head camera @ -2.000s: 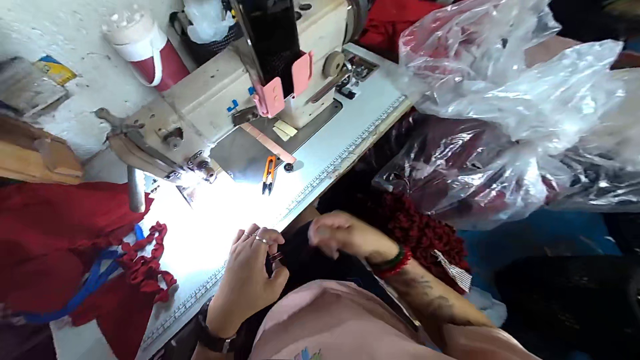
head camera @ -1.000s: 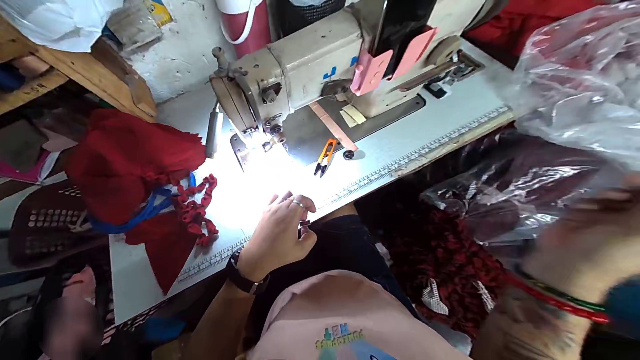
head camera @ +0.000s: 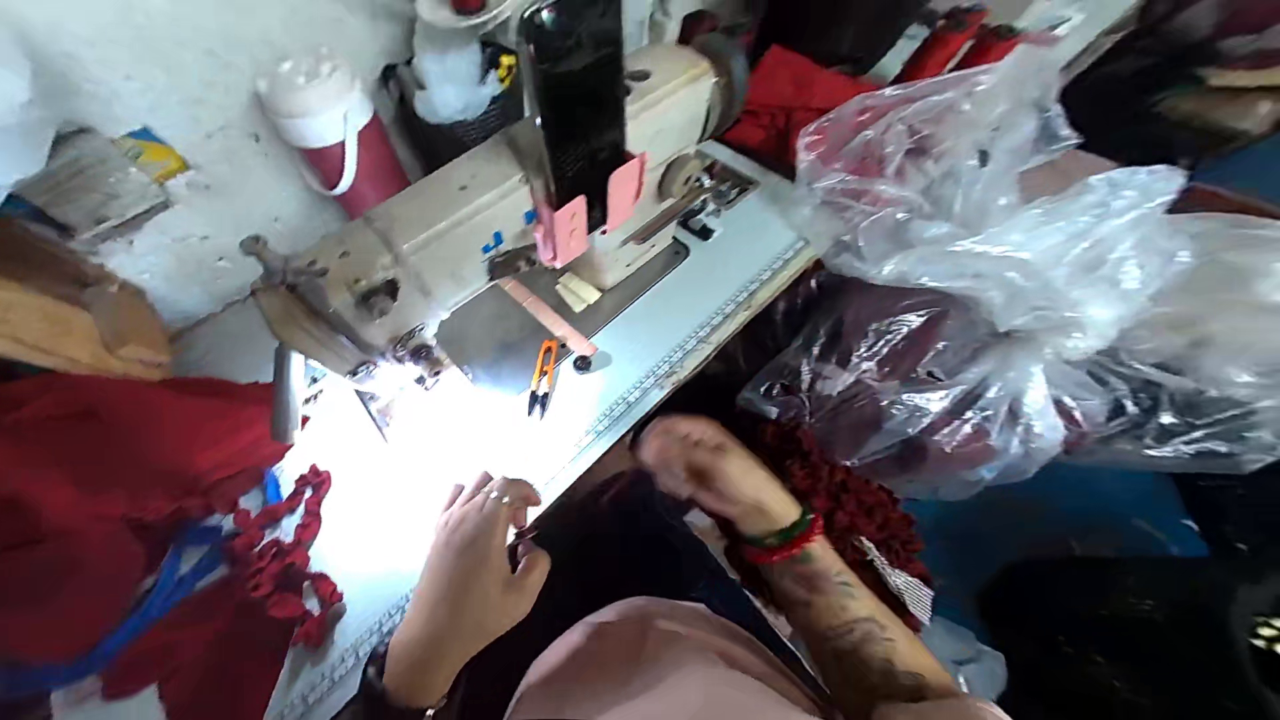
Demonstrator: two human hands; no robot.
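Note:
My left hand (head camera: 478,570) rests at the front edge of the sewing machine table (head camera: 640,370), a small dark piece pinched between thumb and fingers. My right hand (head camera: 705,465), blurred, hovers over my lap to the right with its fingers curled; whether it holds something cannot be told. Orange-handled thread snips (head camera: 543,378) lie on the table in front of the industrial sewing machine (head camera: 430,235), beside a small black round piece (head camera: 583,364). A strip of gathered dark red fabric (head camera: 285,560) lies left of my left hand. The machine's lamp washes out the needle area.
Red cloth (head camera: 120,470) and a blue strap (head camera: 150,620) cover the table's left end. A phone (head camera: 575,100) in a pink holder stands at the machine. Clear plastic bags (head camera: 1000,330) bulge at the right, above a dark red fabric heap (head camera: 850,510). A jug (head camera: 345,150) stands behind.
My right hand has come back from the far right to beside my left hand, over my lap. My left hand stays at the table edge. The view has swung right.

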